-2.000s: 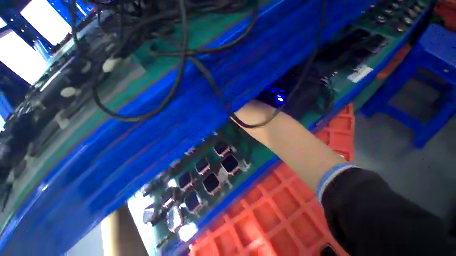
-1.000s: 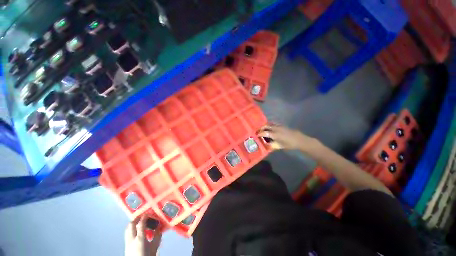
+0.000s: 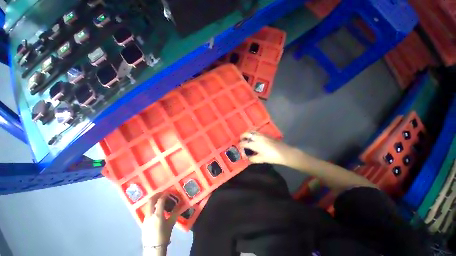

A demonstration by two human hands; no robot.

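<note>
An orange-red pocket tray (image 3: 200, 131) lies in front of me, with most pockets empty and several watch units (image 3: 191, 187) along its near edge. My left hand (image 3: 159, 223) is at the tray's near left corner, its fingers around a dark watch unit (image 3: 170, 202) at a pocket. My right hand (image 3: 264, 150) is at the near right edge, with a dark watch unit (image 3: 248, 151) in its fingertips. Its fingers partly hide the pocket there. Part of another tray shows under the near edge, with a unit in it.
A green-matted shelf (image 3: 165, 60) at upper left holds rows of watch units, some lit green. Its blue beam (image 3: 150, 92) runs beside the tray. Another tray (image 3: 270, 40) with units lies beyond. A blue stool (image 3: 345, 50) stands upper right; trays (image 3: 400, 150) lean by the right rack.
My right arm has come out of the shelf. Since the last earlier frame, both hands have moved inward over the near row, my left up and right, my right to the left.
</note>
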